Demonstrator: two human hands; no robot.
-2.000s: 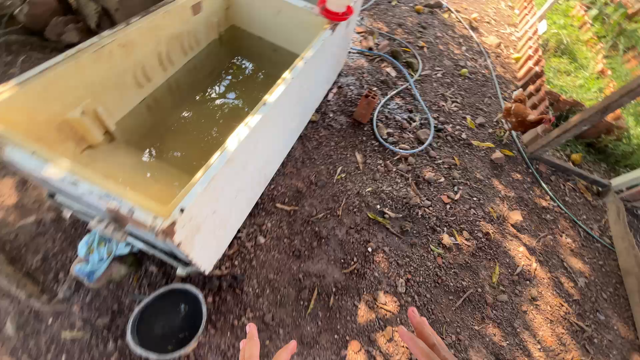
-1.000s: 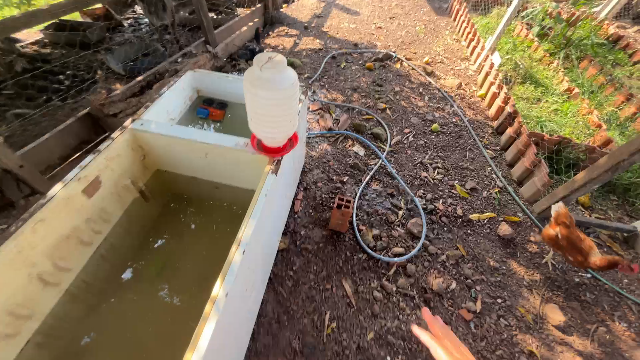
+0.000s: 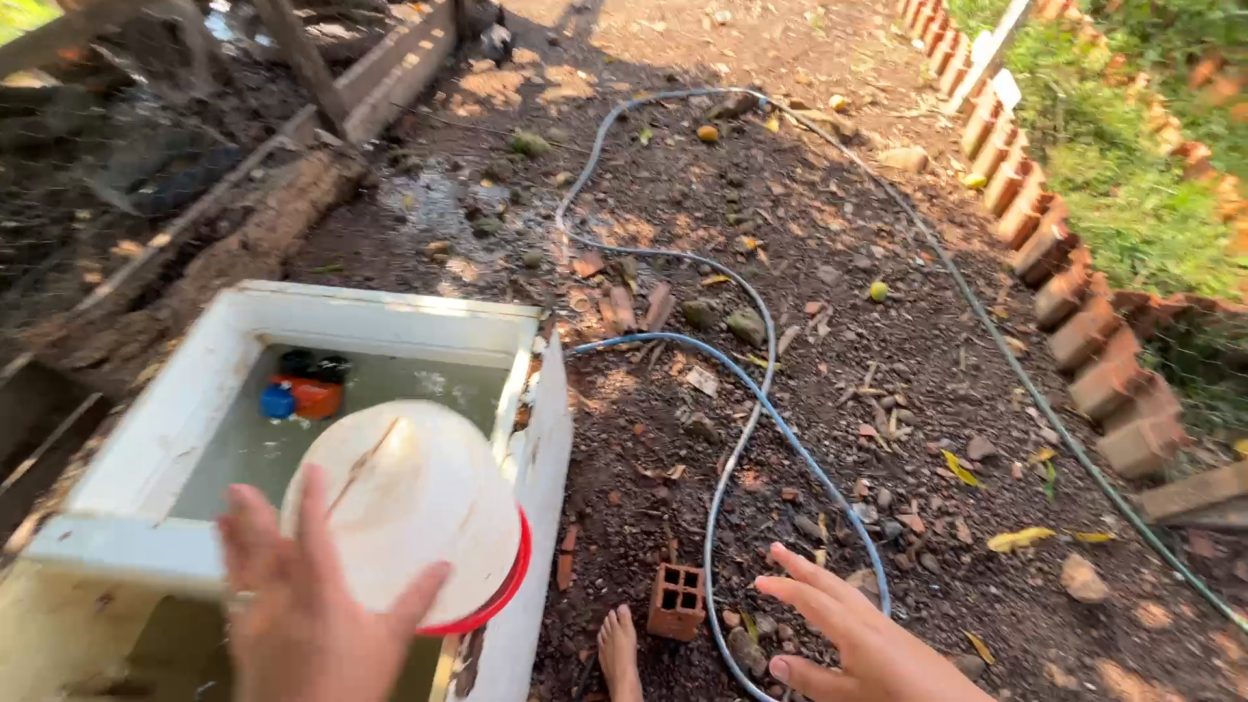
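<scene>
My left hand [image 3: 317, 595], blurred and with its fingers spread, is in front of a white plastic poultry drinker [image 3: 419, 507] with a red base rim; whether it touches the drinker I cannot tell. The drinker stands on the divider and edge of a white water-filled tub [image 3: 546, 439]. In the tub's far compartment an orange and blue float valve [image 3: 304, 395] sits in murky water. My right hand [image 3: 848, 634] is over the ground at the lower right, fingers apart, holding nothing. A hollow clay brick [image 3: 677, 600] lies between the hands, beside a looped hose [image 3: 765, 390].
A bare foot [image 3: 618, 648] is on the soil beside the tub. The hose [image 3: 985, 312] runs on along the right, near a border of upright clay tiles [image 3: 1082, 341]. Wooden boards and wire mesh [image 3: 175, 224] bound the left. Stones and fallen fruit [image 3: 707, 133] dot the ground.
The view has moved forward along the tub to its far compartment. My left hand, not in view one second ago, has come up in front of the drinker.
</scene>
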